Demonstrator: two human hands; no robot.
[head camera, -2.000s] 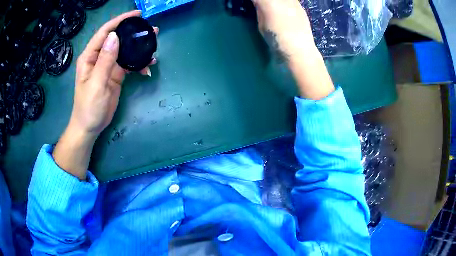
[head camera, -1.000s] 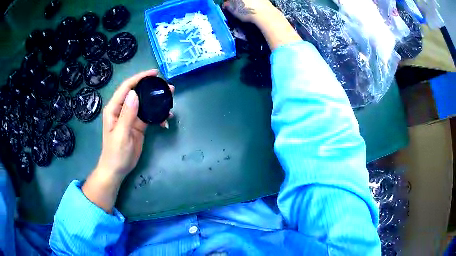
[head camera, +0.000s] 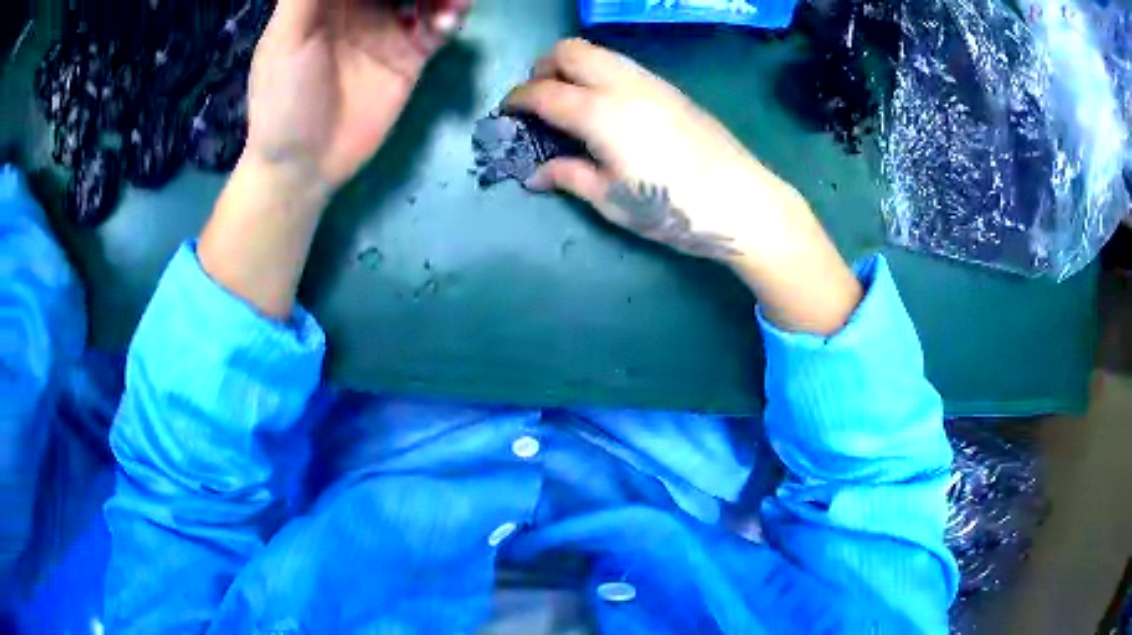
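My right hand (head camera: 633, 143) is over the green bench (head camera: 559, 323), its fingers closed around a small clump of dark pieces (head camera: 507, 149) at the bench top. My left hand (head camera: 329, 93) is at the upper left, blurred, its fingers cut off by the top edge. A dark bit shows at its fingertips, but what it holds cannot be made out. Many black round housings (head camera: 137, 93) lie in a cluster to the left of my left hand.
The blue parts bin (head camera: 689, 13) is cut off at the top edge. Loose black inserts (head camera: 844, 81) lie right of it, beside a clear bag (head camera: 993, 149). A blue sleeve (head camera: 37, 310) shows at the far left. Crinkled clear plastic (head camera: 993, 496) is below the bench's right side.
My right hand has come back from the heap beside the bin to mid-bench with dark pieces. My left hand has moved up to the frame's top edge. The view has shifted, so the bin shows less.
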